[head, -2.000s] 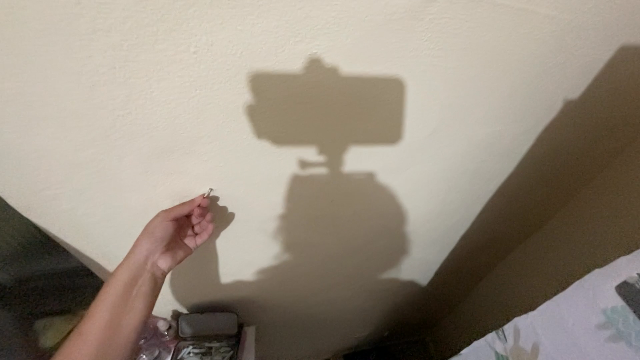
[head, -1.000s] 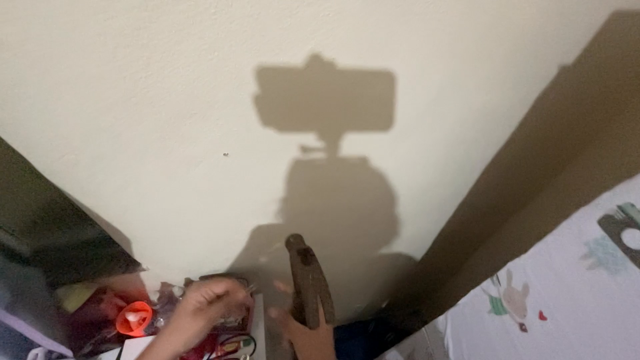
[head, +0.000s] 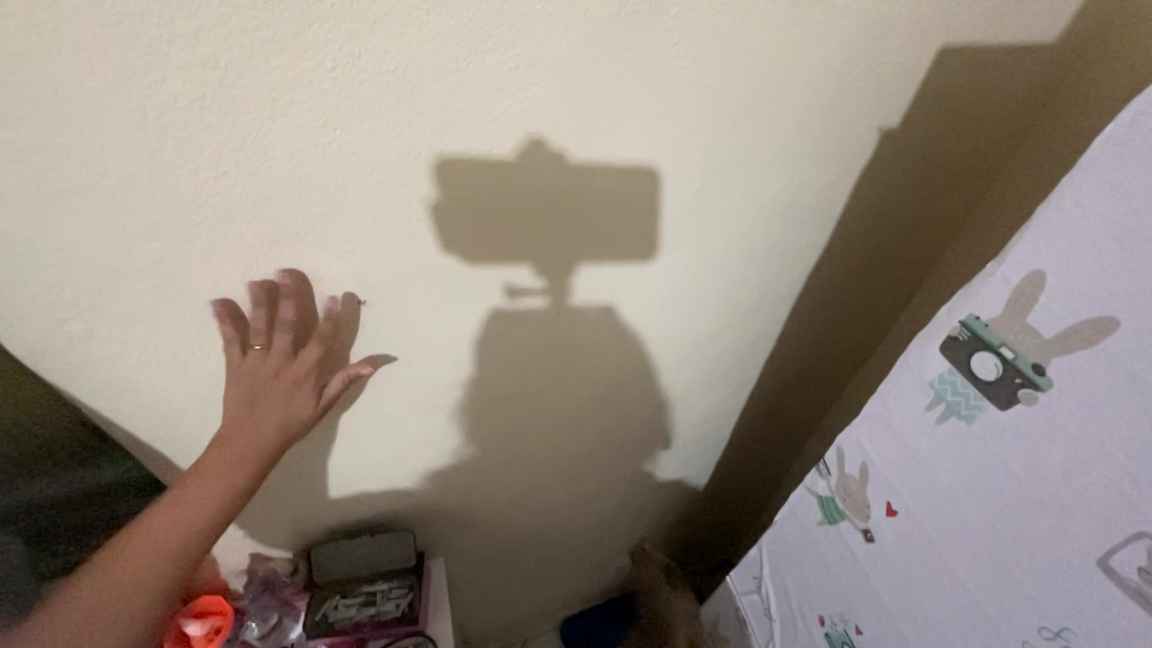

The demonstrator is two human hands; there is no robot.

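Note:
My left hand, with a ring on one finger, is spread with its palm toward the cream wall. Whether it touches the wall is unclear. Just right of its fingertips, a tiny dark mark or nail shows on the wall. Low in the picture, right of centre, is a blurred brown shape; whether it is my right hand or something else cannot be told. Below my left arm, an open dark case contains several small pale pieces, perhaps wall plugs.
An orange container and clear plastic bags lie beside the case. At the right is a pale cloth printed with rabbits. Dark fabric occupies the lower left. A dark blue thing sits low near the wall.
My left hand held a small metal piece two seconds ago; now its fingers are spread at the wall. One second ago my right hand was beside what looks like a claw hammer's head, low at centre.

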